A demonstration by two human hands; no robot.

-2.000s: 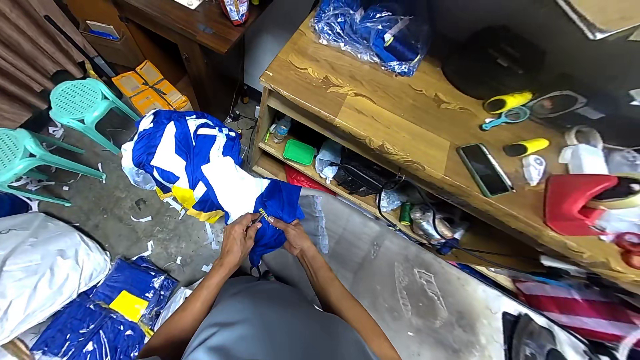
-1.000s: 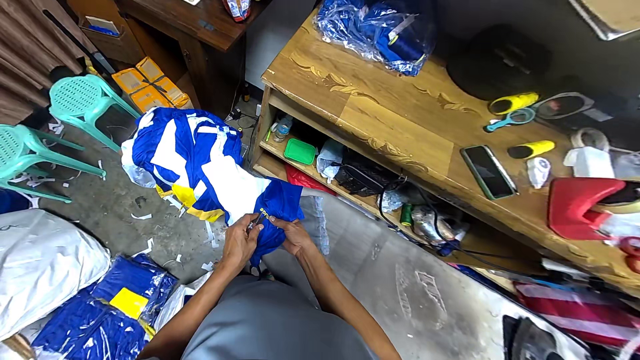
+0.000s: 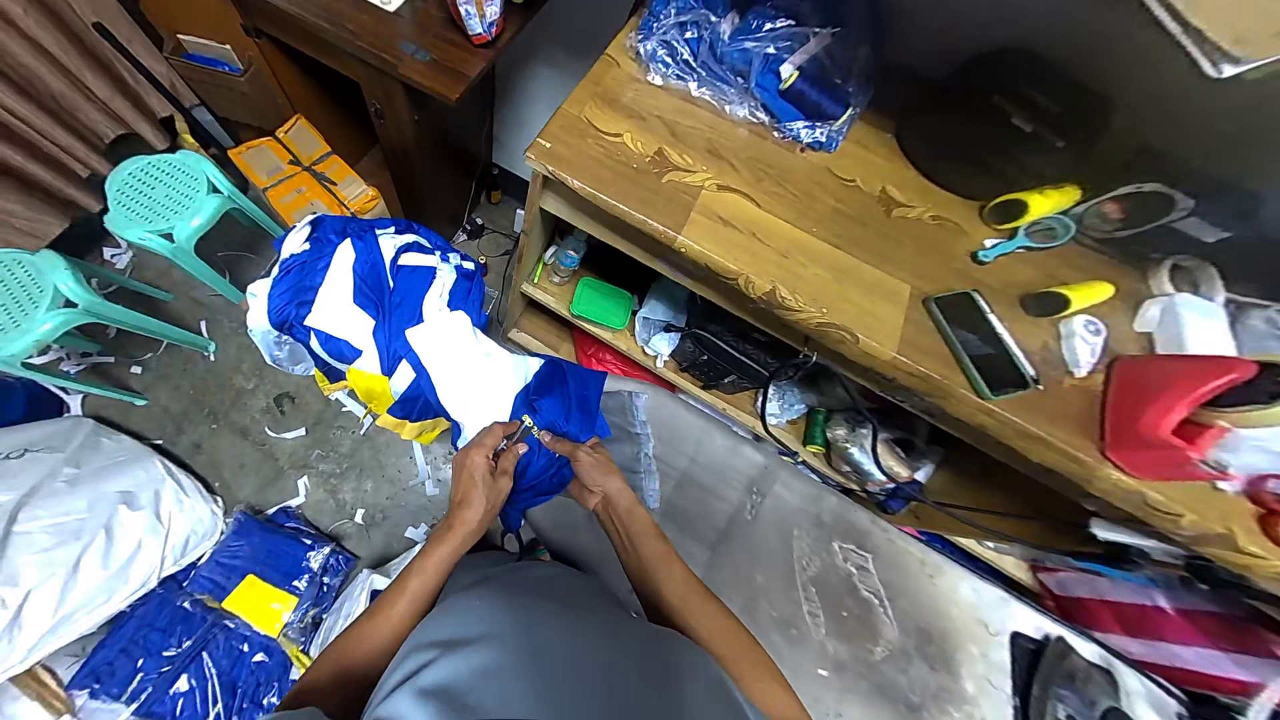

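Blue fabric [image 3: 565, 400] with yellow embroidered lettering lies over the near end of a grey padded board [image 3: 720, 520]. My left hand [image 3: 487, 470] pinches the cloth just left of the lettering; a small, thin dark item shows at its fingertips, too small to name. My right hand [image 3: 585, 468] grips the same cloth on the lettering's right side. Beyond both hands, a large heap of blue, white and yellow garments [image 3: 385, 310] joins up with this fabric. A piece of translucent sheet [image 3: 632, 450] lies right of the cloth on the board.
A wooden cabinet [image 3: 800, 260] runs along the right, with a phone [image 3: 983, 343], a red tape dispenser [image 3: 1165, 415] and yellow-handled tools on top. Green plastic stools [image 3: 165, 195] stand at the left. Bagged blue garments [image 3: 190, 640] and a white sack [image 3: 90, 530] lie lower left. An iron [image 3: 1080, 680] sits lower right.
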